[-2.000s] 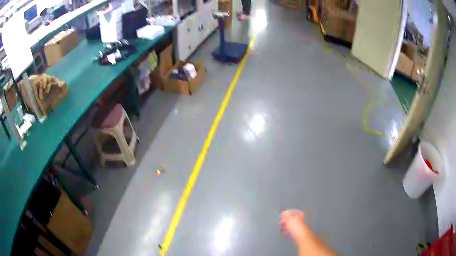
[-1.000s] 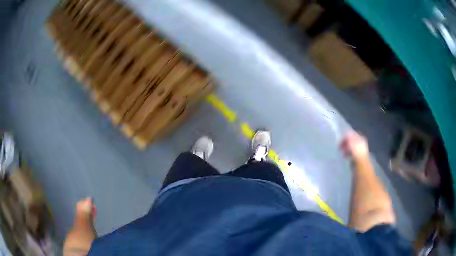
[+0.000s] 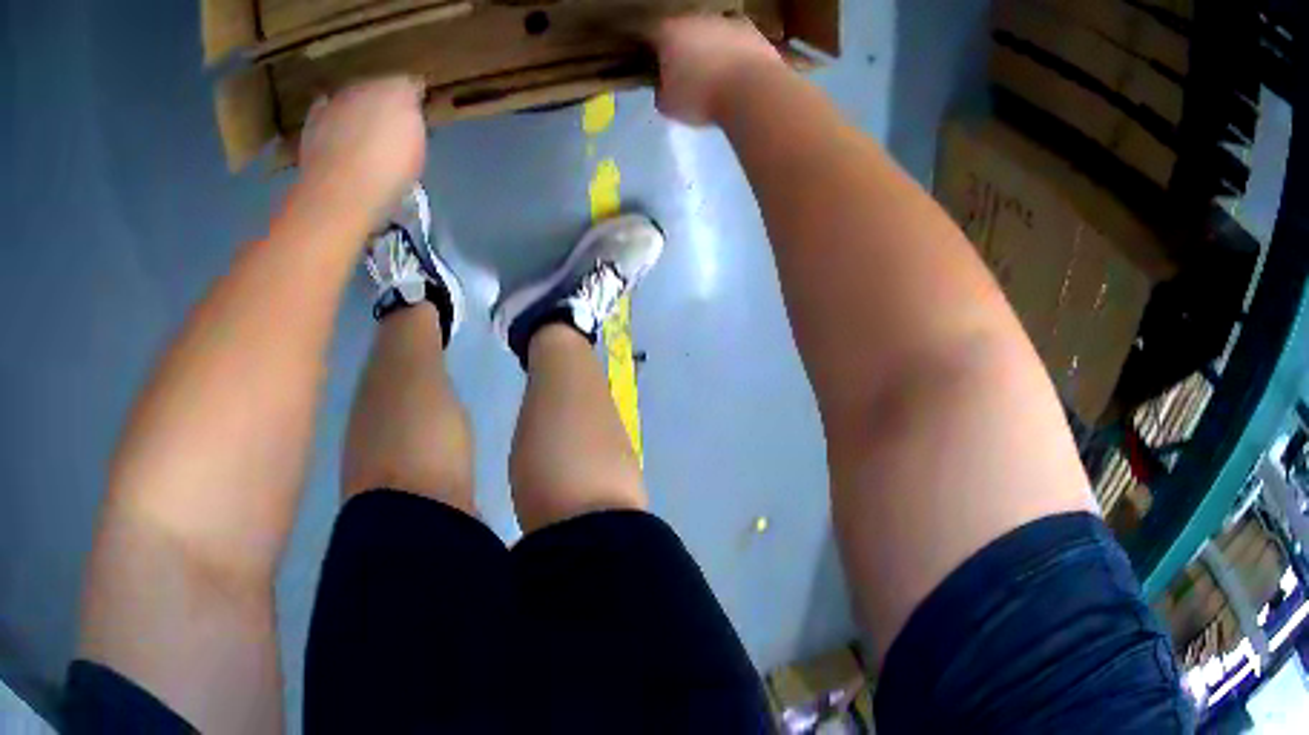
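An open brown carton [image 3: 495, 61] lies at the top edge of the view, at the near end of a row. Its near wall has a small round black hole, and short flaps stick out at its sides. My left hand [image 3: 368, 132] is at the near wall's left part, fingers curled over the edge. My right hand [image 3: 706, 65] grips the same wall near its right end. The fingertips of both hands are mostly hidden or blurred. The rest of the row is cut off by the frame.
My shoes stand on the grey floor, the right one on a yellow line [image 3: 622, 381]. At right, brown cartons [image 3: 1055, 244] sit beneath a green-edged workbench [image 3: 1220, 460]. A small box [image 3: 818, 682] is on the floor at the bottom.
The view has moved to the near end of the carton row. Both hands, empty and hanging apart at my sides before, have reached forward and taken hold of the near carton.
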